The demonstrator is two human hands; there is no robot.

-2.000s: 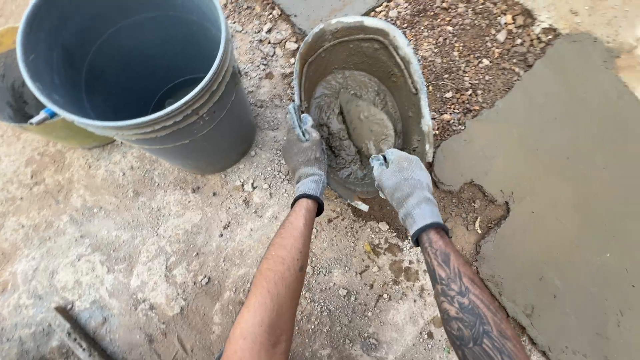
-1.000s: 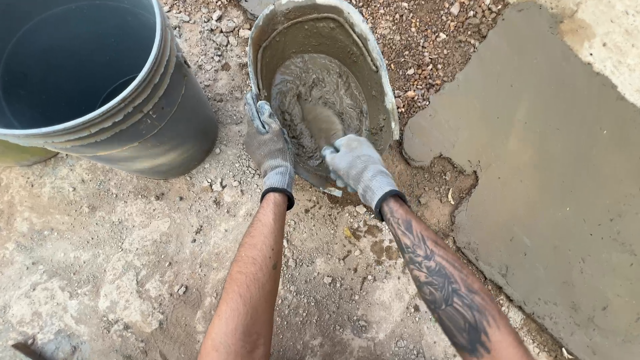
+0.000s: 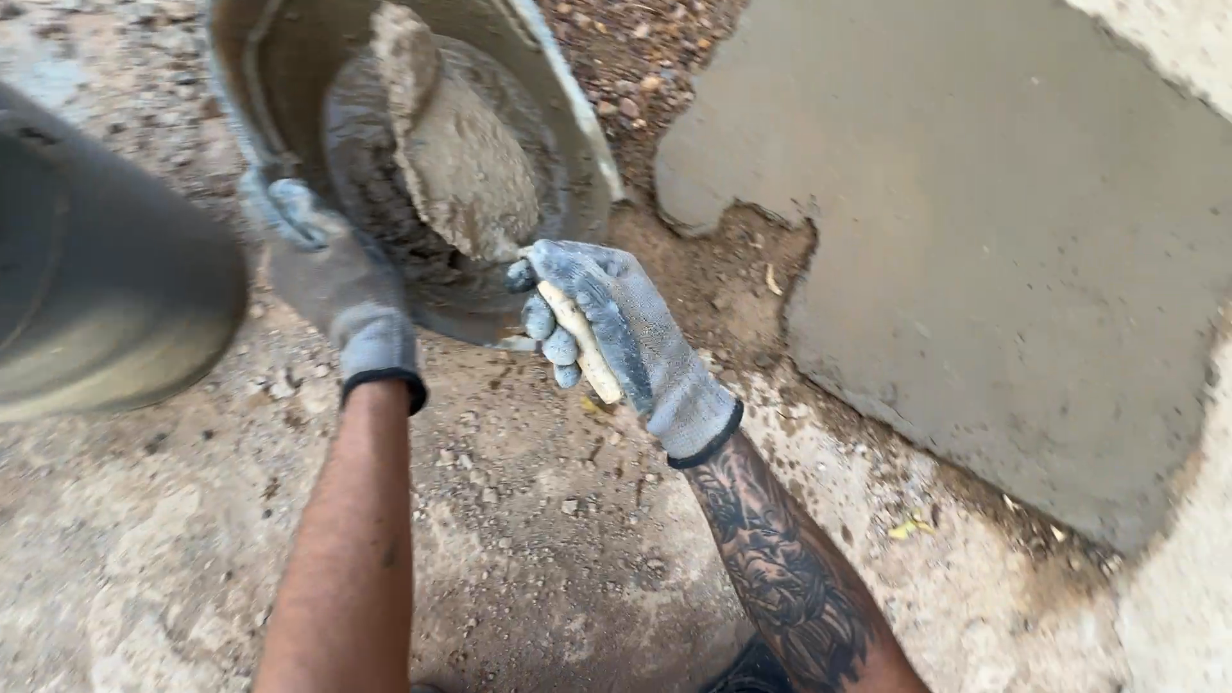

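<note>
My gloved right hand (image 3: pixel 606 332) is closed around the pale handle of a trowel (image 3: pixel 472 164). The trowel's blade, thickly coated in wet mortar, is raised above the mix. Beneath it, grey wet mortar (image 3: pixel 361 164) lies in the bottom of a cut-open bucket (image 3: pixel 582 106), whose inner walls are smeared with it. My gloved left hand (image 3: pixel 332 250) grips the near left rim of that bucket, with the thumb side over the edge. Both gloves are grey with mortar-stained palms and fingers.
A large dark bucket (image 3: pixel 106 269) stands at the left, partly out of view. To the right lies a smooth, wet grey mortar patch (image 3: pixel 982 250) with an irregular edge. Loose gravel (image 3: pixel 640 63) borders the cut bucket, and rough concrete ground (image 3: pixel 144 539) with grit lies nearer me.
The trowel blade, earlier down in the mortar, is now lifted out with mortar on it. My right hand has turned, showing the handle. My left hand stays on the rim. The view has shifted.
</note>
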